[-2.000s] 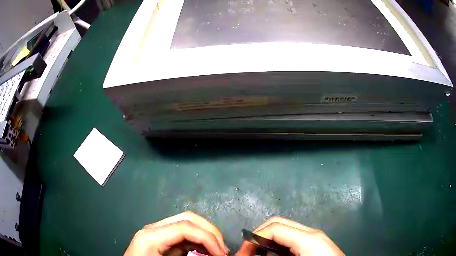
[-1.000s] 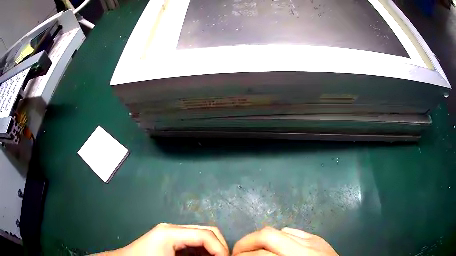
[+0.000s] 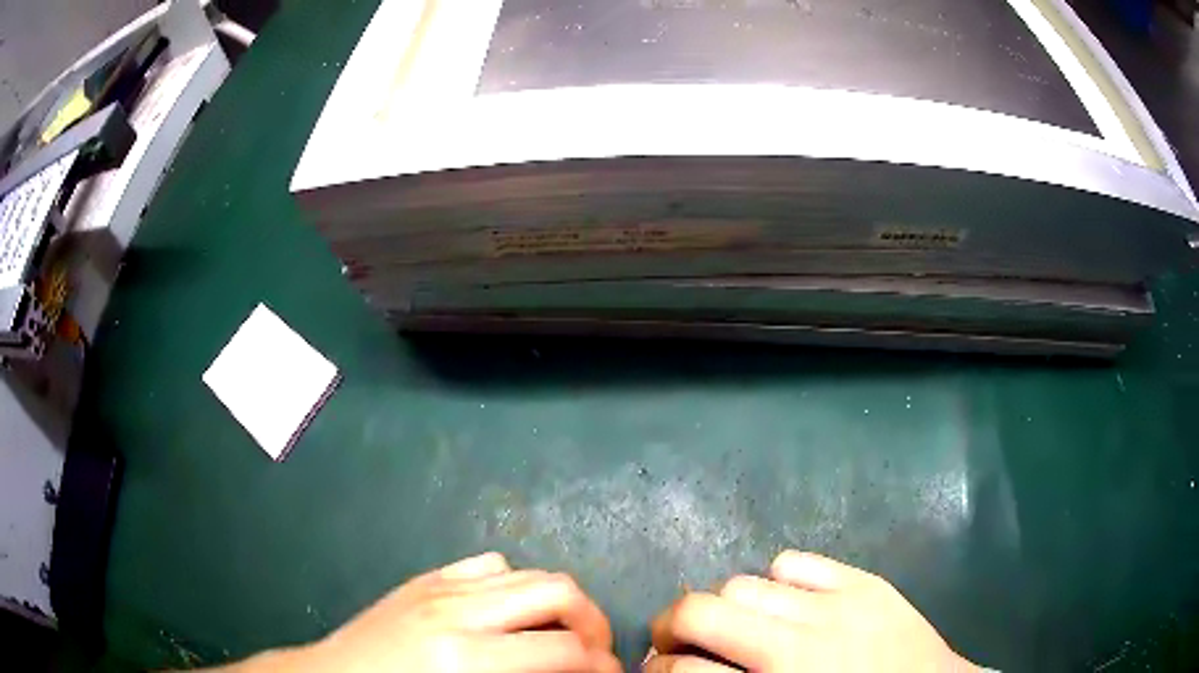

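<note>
My bare left hand (image 3: 480, 621) and bare right hand (image 3: 796, 618) are close together at the bottom edge, partly cut off by it. Both have curled fingers, with the fingertips facing each other over the green mat. A tiny pale pinkish sliver (image 3: 648, 655) shows between them, too small to identify. What either hand holds is hidden by the fingers and the picture edge. No tweezers can be seen now.
A stack of framed stencils (image 3: 736, 125) stands across the back of the green mat (image 3: 434, 434). A white pad (image 3: 272, 381) lies at left. A white machine with rails (image 3: 132, 164) and a dark long object (image 3: 87, 552) are at the left edge.
The dark tweezers seen at my right hand two seconds ago are out of sight. The pink-and-white piece by my left fingers is mostly hidden now. The view has shifted slightly.
</note>
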